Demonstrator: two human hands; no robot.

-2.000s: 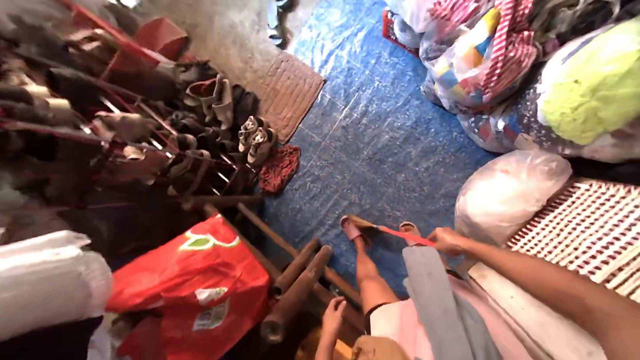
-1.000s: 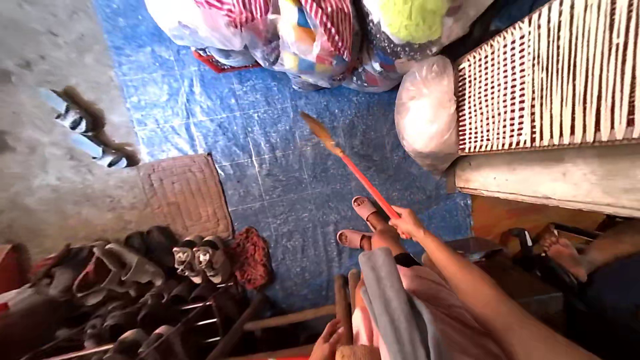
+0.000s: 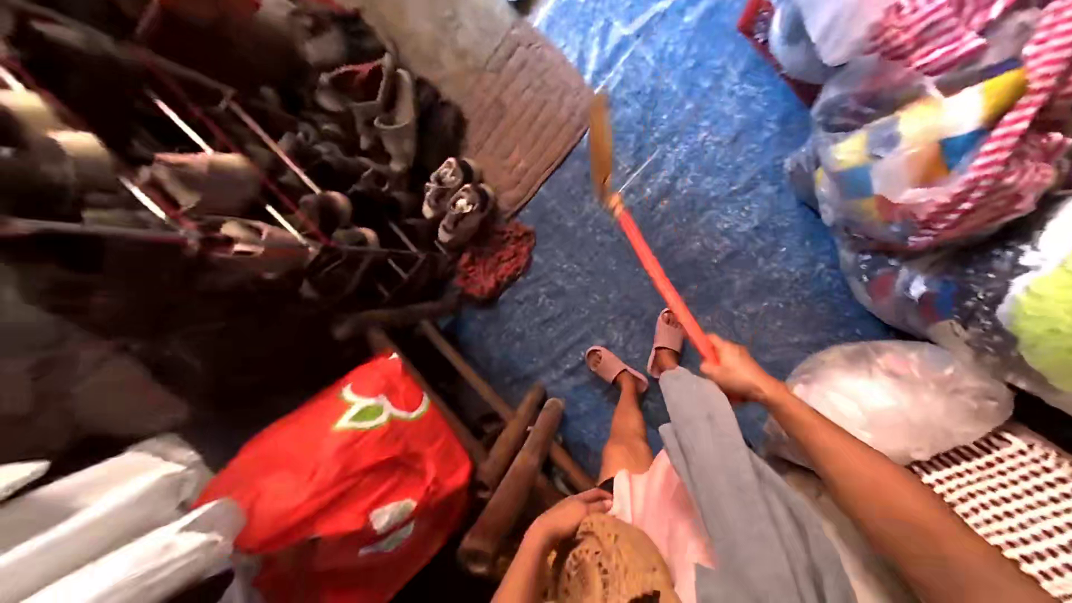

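My right hand [image 3: 734, 368] is closed around the red handle of a broom [image 3: 662, 280]. The broom's yellowish-brown head [image 3: 600, 146] points away from me, above or on the blue tarpaulin [image 3: 703, 180]; which one is unclear. Low in the view, my left hand [image 3: 574, 512] rests by the pink clothing, close to a tan woven object [image 3: 615, 563]; whether it holds anything cannot be seen. A grey cloth [image 3: 737, 477] hangs down over my front. My feet wear pink slippers [image 3: 615, 368] on the tarpaulin.
A rack of shoes [image 3: 251, 167] fills the left, with a red rag [image 3: 496, 260] and a brown mat [image 3: 523, 113] beside it. Near my left side are a red bag [image 3: 352, 477] and wooden poles [image 3: 512, 486]. Stuffed plastic bags [image 3: 900, 398] and a woven-strap seat [image 3: 1005, 502] lie right.
The view has swung considerably between frames. The broom, partly beside my feet two seconds ago, now extends farther out in front of me, still in my right hand.
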